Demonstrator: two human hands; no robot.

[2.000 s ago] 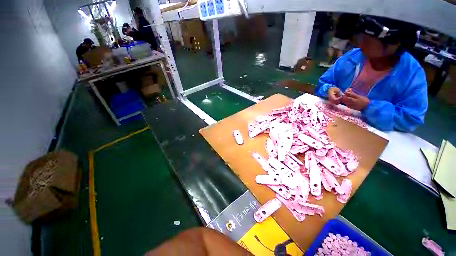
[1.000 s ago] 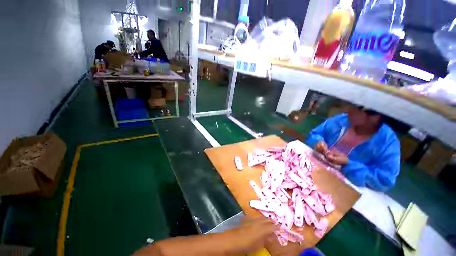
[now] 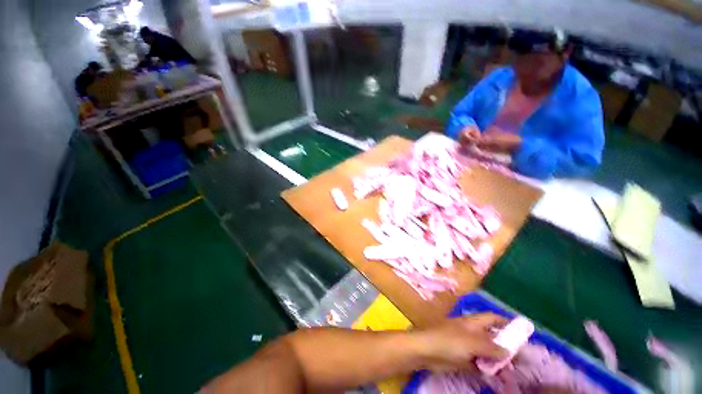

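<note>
My left hand (image 3: 462, 341) reaches in from the lower edge and holds a pale pink housing (image 3: 511, 338) over the blue tray (image 3: 566, 351). Its fingers are partly blurred; more than one housing may be in its grip. Small pink caps (image 3: 550, 372) lie in the tray, blurred, partly hidden by the hand. A heap of pink housings (image 3: 431, 212) lies on the brown board (image 3: 319, 208) beyond the arm. One housing (image 3: 339, 198) lies apart on the board's left side. My right hand is not in view.
A yellow-and-grey printed sheet (image 3: 382, 314) lies under my forearm. Pink pieces (image 3: 600, 343) lie on the green belt (image 3: 566, 265) at right. A person in a blue jacket (image 3: 566, 119) sits across, hands together. Cream sheets (image 3: 637, 220) lie at far right. An open carton (image 3: 48, 300) stands on the floor at left.
My left hand moved from the near edge of the heap rightward to above the tray and now holds a housing. The housing seen earlier on the printed sheet is gone from there. The view has shifted.
</note>
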